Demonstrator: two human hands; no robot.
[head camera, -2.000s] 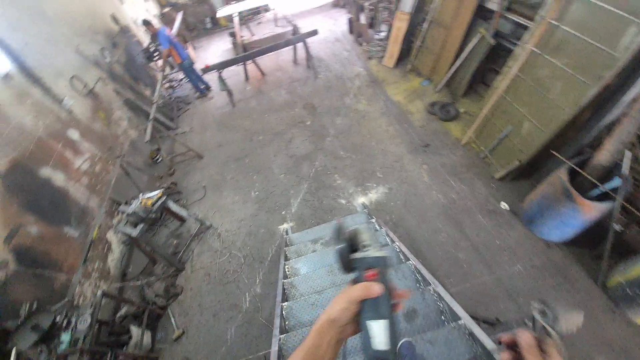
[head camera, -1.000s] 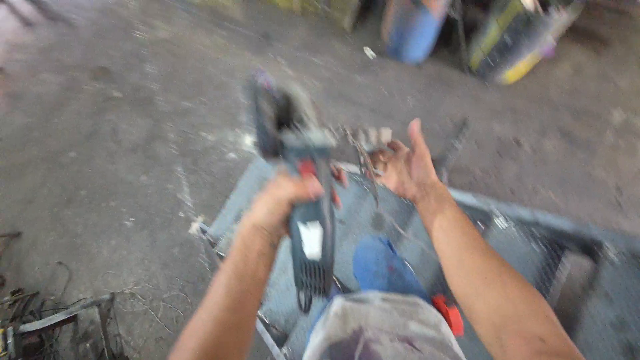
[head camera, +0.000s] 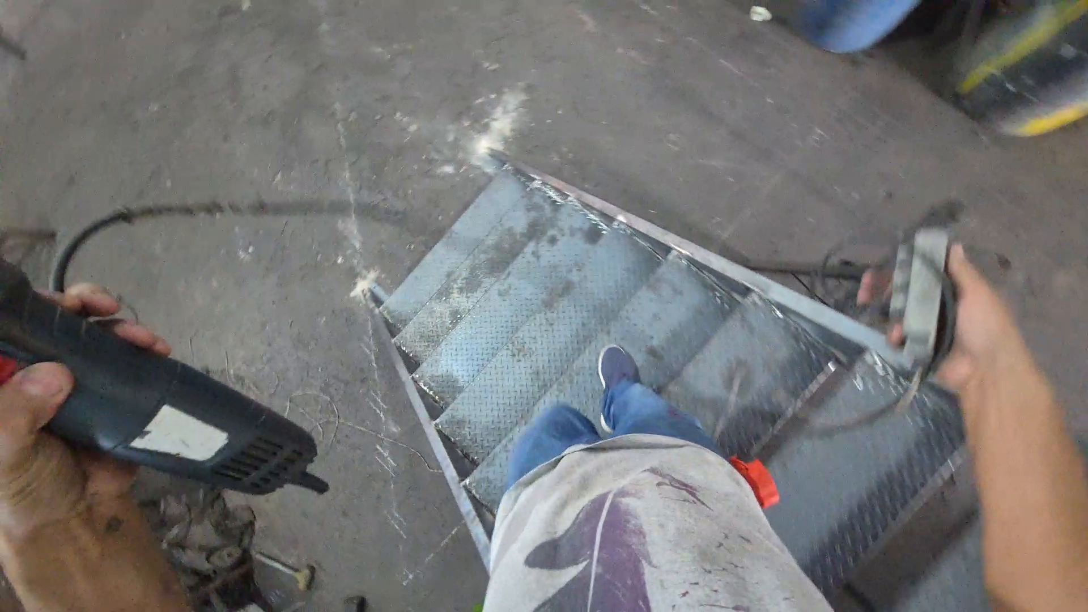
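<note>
My left hand (head camera: 59, 399) is wrapped round the dark body of an angle grinder (head camera: 170, 408) at the left edge; its disc end lies out of view. A dark cable (head camera: 170, 208) curves above that hand. At the right, my right hand (head camera: 969, 314) grips a grey block-like object (head camera: 925, 289) with cable looped about it; blur hides whether it is a power strip or a plug. Between the hands, below me, is a steel staircase (head camera: 544, 314) with checker-plate treads, and my shoe (head camera: 618, 365) rests on one of them.
Metal side rails (head camera: 697, 255) edge the stairs. Scrap metal and wire (head camera: 204, 535) lie on the concrete floor at lower left, near a hammer-like tool (head camera: 293, 571). A blue drum (head camera: 854, 21) and a black and yellow drum (head camera: 1028, 72) stand at upper right.
The grinder has moved left, away from the middle of the view. My right hand, spread apart one second ago, is now closed round the grey object. The view has tilted down since the first frame.
</note>
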